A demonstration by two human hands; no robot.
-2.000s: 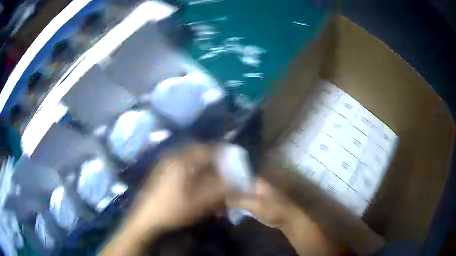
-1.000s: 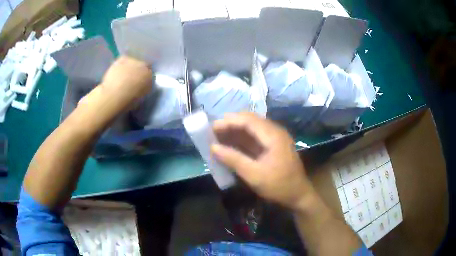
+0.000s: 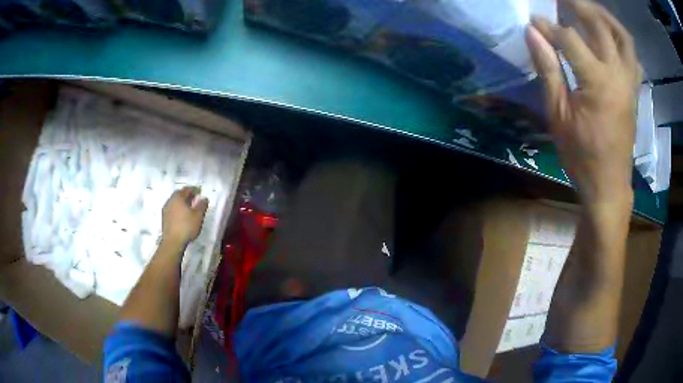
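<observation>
My left hand (image 3: 183,215) is in the open brown accessory carton (image 3: 241,161), its fingertips at the white accessory pieces (image 3: 112,202); whether it holds one cannot be told. My right hand (image 3: 592,90) is at the top right, over the row of retail boxes (image 3: 419,56) with dark blue fronts. Its fingers are spread at a box's white upper part (image 3: 502,26). A white piece or flap shows beside the palm; I cannot tell if it is gripped. The box tops are cut off by the picture's edge.
The green table (image 3: 225,63) has small white scraps (image 3: 524,157) near its front edge. The master carton (image 3: 498,247) at lower right holds white box tops (image 3: 533,280). A red, shiny item (image 3: 247,239) lies beside the accessory carton.
The view has swung down and left. My left hand has moved from the open boxes into the accessory carton. My right hand, earlier holding a white bar before the boxes, is now over them.
</observation>
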